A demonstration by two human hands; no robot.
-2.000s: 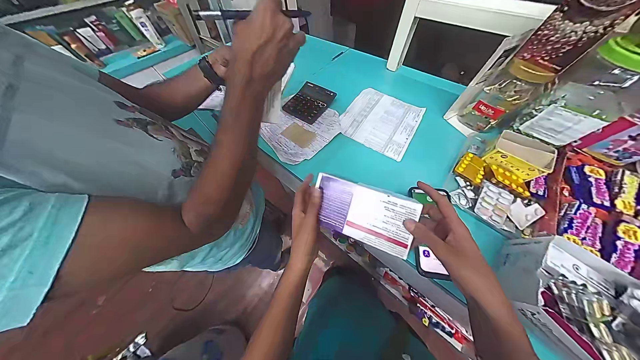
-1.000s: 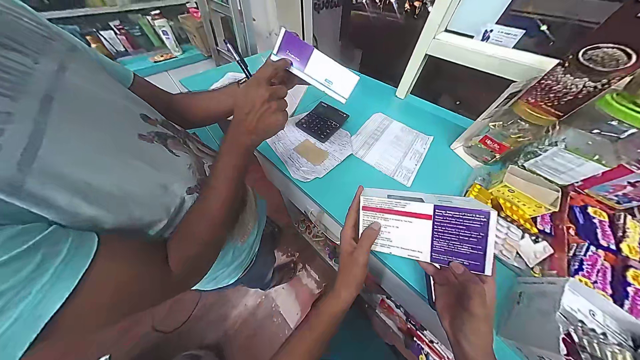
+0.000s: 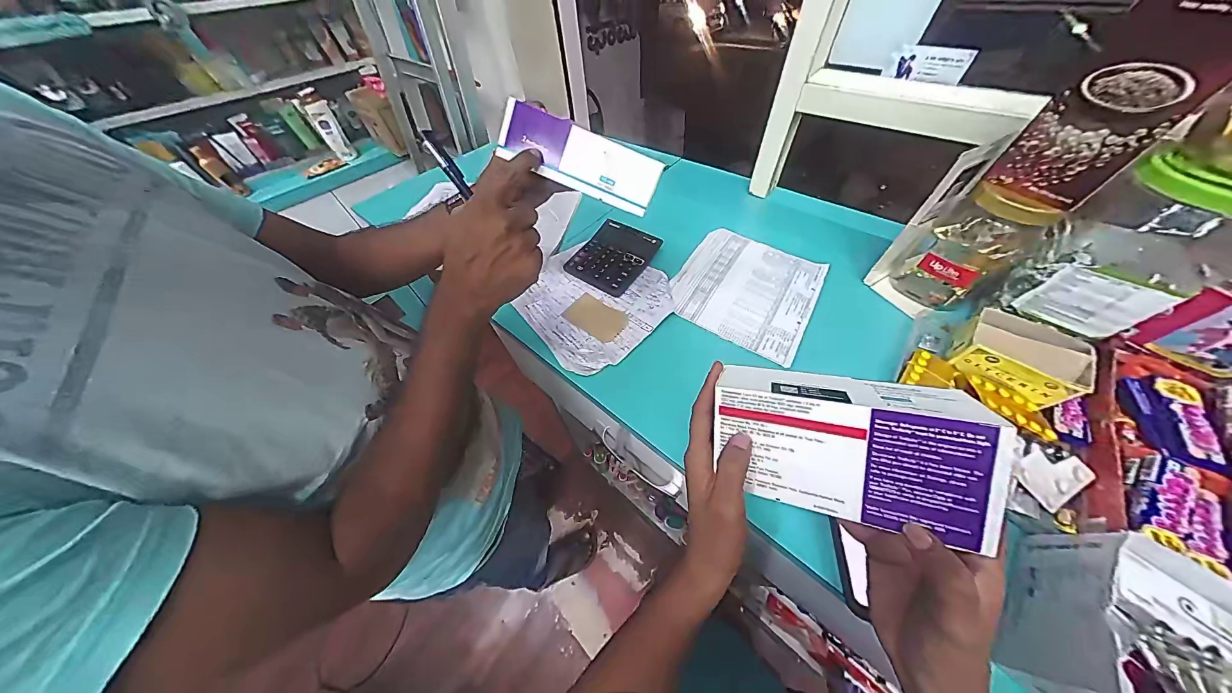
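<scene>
A white and purple medicine carton (image 3: 808,452) with a red stripe and printed text is held between my two hands over the counter's near edge. My left hand (image 3: 717,491) grips its left end, thumb on the front face. My right hand (image 3: 934,587) holds the lower right end, thumb on the purple panel. A phone (image 3: 854,568) shows partly behind the carton, beside my right hand. On the left a co-worker's hand (image 3: 496,231) holds a similar purple and white carton (image 3: 597,168); a pen (image 3: 446,166) is near that person's other hand, mostly hidden.
The turquoise counter (image 3: 712,202) bears a black calculator (image 3: 613,257), handwritten papers (image 3: 549,308) and a printed sheet (image 3: 756,289). At right stand a plastic jar (image 3: 948,260), a yellow box (image 3: 1030,356) with blister packs, and sweets (image 3: 1174,423). The co-worker's body fills the left side.
The carton in my hands has been turned over since the earliest frame, its purple panel now on the right. The co-worker's hand has come down, and a similar carton shows in it.
</scene>
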